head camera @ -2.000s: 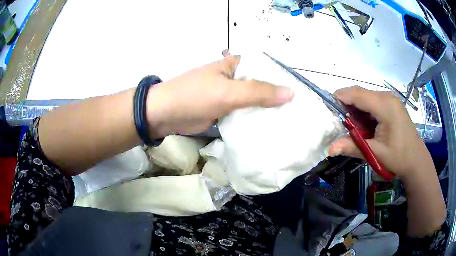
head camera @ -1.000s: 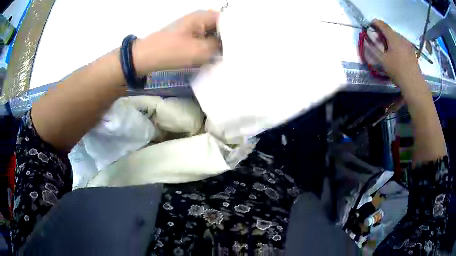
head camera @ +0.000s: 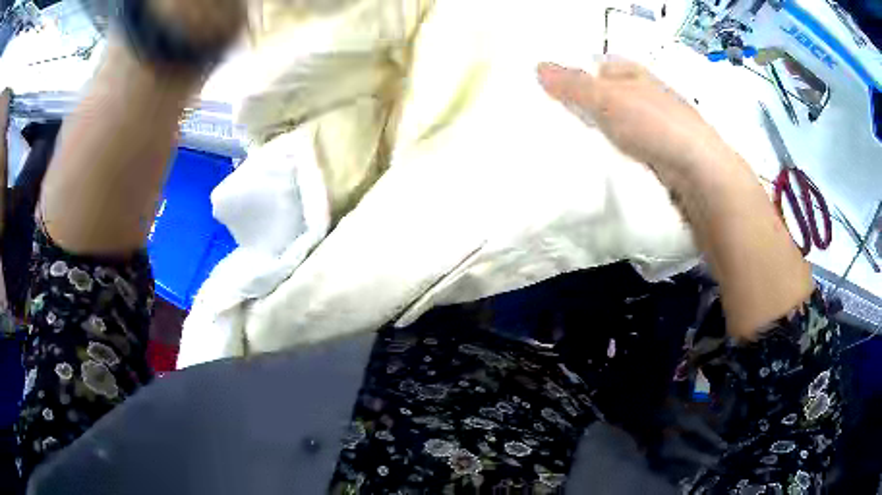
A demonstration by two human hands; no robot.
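Observation:
The cream garment [head camera: 551, 193] lies over the table edge and the lap, with folds bunched at the upper left. A whiter cloth part [head camera: 271, 203] hangs at its left side. My left hand [head camera: 198, 24] is at the top left, blurred and cut off by the picture's edge; its fingers cannot be made out. My right hand [head camera: 619, 101] rests on the garment at upper centre right, fingers stretched forward and seemingly not gripping. The red-handled scissors [head camera: 801, 198] lie on the table right of my right hand.
The sewing machine head [head camera: 822, 48] with "JACK" lettering stands at the top right. Small metal tools [head camera: 856, 237] lie right of the scissors. A blue bin [head camera: 189, 227] is below the table edge at left. The table's ruler strip [head camera: 861, 305] shows at right.
The scissors have left my right hand and lie on the table. The garment is now spread wider across table and lap. My left hand has moved up and left; my right hand has moved left onto the cloth.

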